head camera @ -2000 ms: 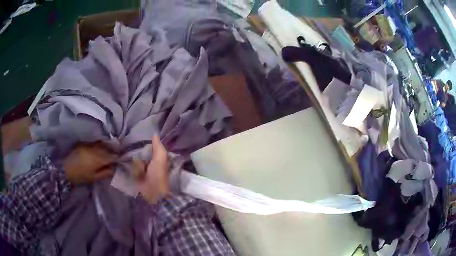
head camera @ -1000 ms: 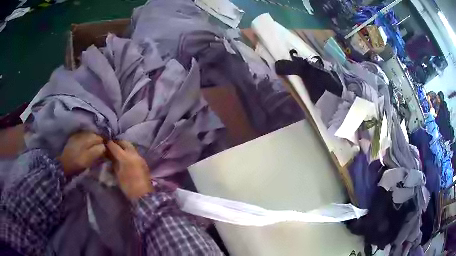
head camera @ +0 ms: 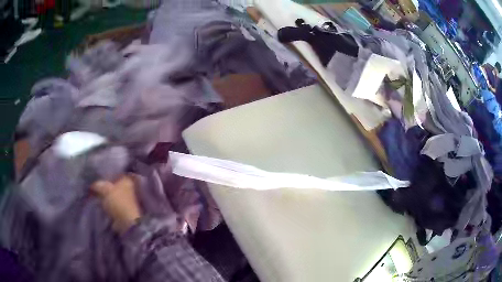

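A big bundle of grey-lilac cloth pieces (head camera: 132, 93) fills the left side in front of me, strongly blurred. My right hand (head camera: 118, 202) is at the lower part of the bundle, its checked sleeve coming from below. Its fingers are blurred against the cloth, so its grip cannot be told. My left hand does not show; cloth fills the area where it was. A white cloth strip (head camera: 275, 179) lies across the white table (head camera: 275, 226), its left end over the table edge.
A brown cardboard box (head camera: 242, 88) shows behind the bundle. Grey cut pieces (head camera: 454, 154), a black cloth piece (head camera: 319, 41) and a white piece (head camera: 371, 80) are heaped right of the table. Part of a sewing machine with a bright lamp (head camera: 399, 256) is at lower right.
The hands were together at the bundle's gathered middle; now only my right hand shows, slightly lower. The fanned bundle has shifted and lost its shape in blur. The view has moved, showing the lamp.
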